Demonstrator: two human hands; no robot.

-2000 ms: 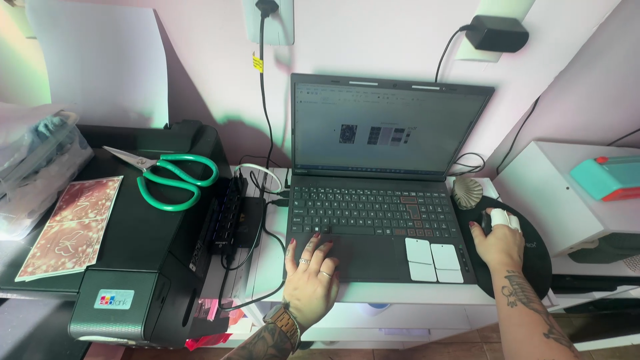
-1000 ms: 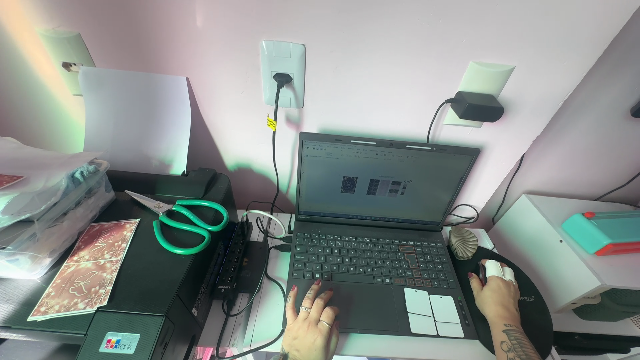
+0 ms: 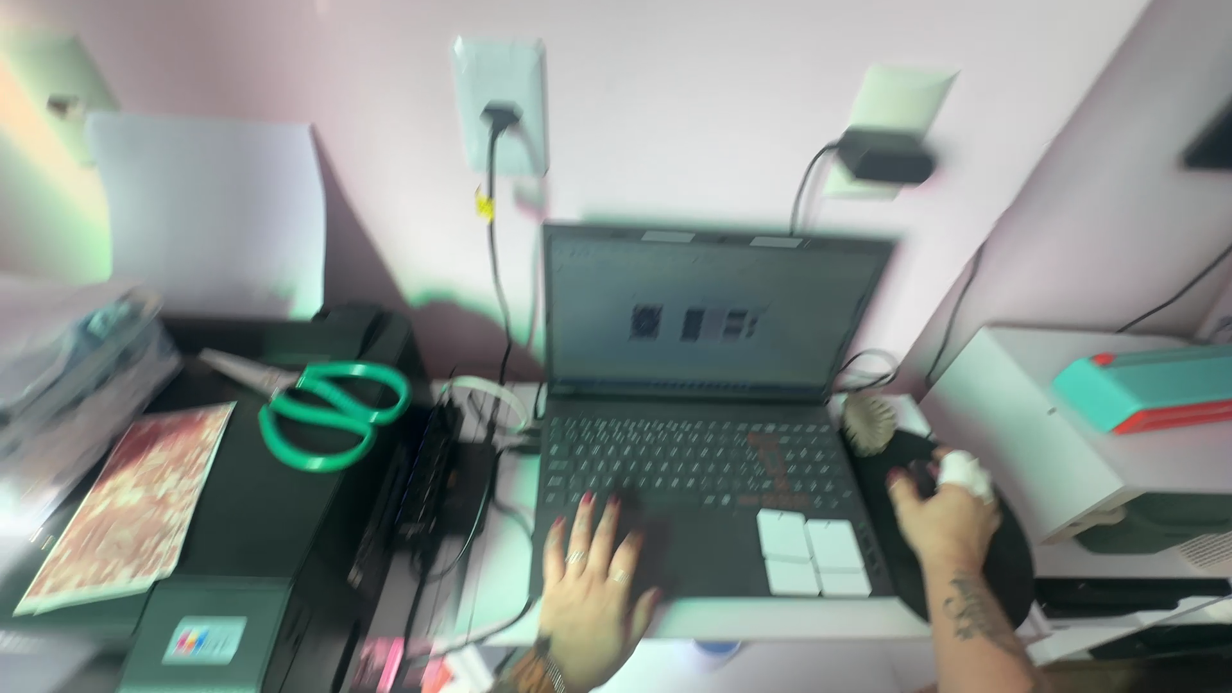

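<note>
An open laptop (image 3: 688, 568) stands on a white desk, its screen lit with a document page that is blurred. My left hand (image 3: 589, 582) lies spread on the left of the palm rest, fingertips at the keyboard's lower edge, rings on the fingers and a watch at the wrist. With fingers curled, my right hand (image 3: 948, 515) holds a dark computer mouse (image 3: 924, 476) on a round black mouse pad (image 3: 1011, 558); white wrapping covers part of its fingers. White cards or stickers (image 3: 810, 552) lie on the right of the palm rest. A ribbed shell-like object (image 3: 869, 423) sits beside the keyboard.
At left, a black printer (image 3: 260, 510) carries green-handled scissors (image 3: 332, 414), printed sheets (image 3: 135, 500) and a plastic container (image 3: 77, 395). Cables and a power strip (image 3: 428, 472) run between printer and laptop. A white cabinet (image 3: 1049, 414) at right bears a teal and red object (image 3: 1145, 390).
The view has tilted upward, showing more wall. Both hands have stayed at the same places, the left on the palm rest and the right on the mouse.
</note>
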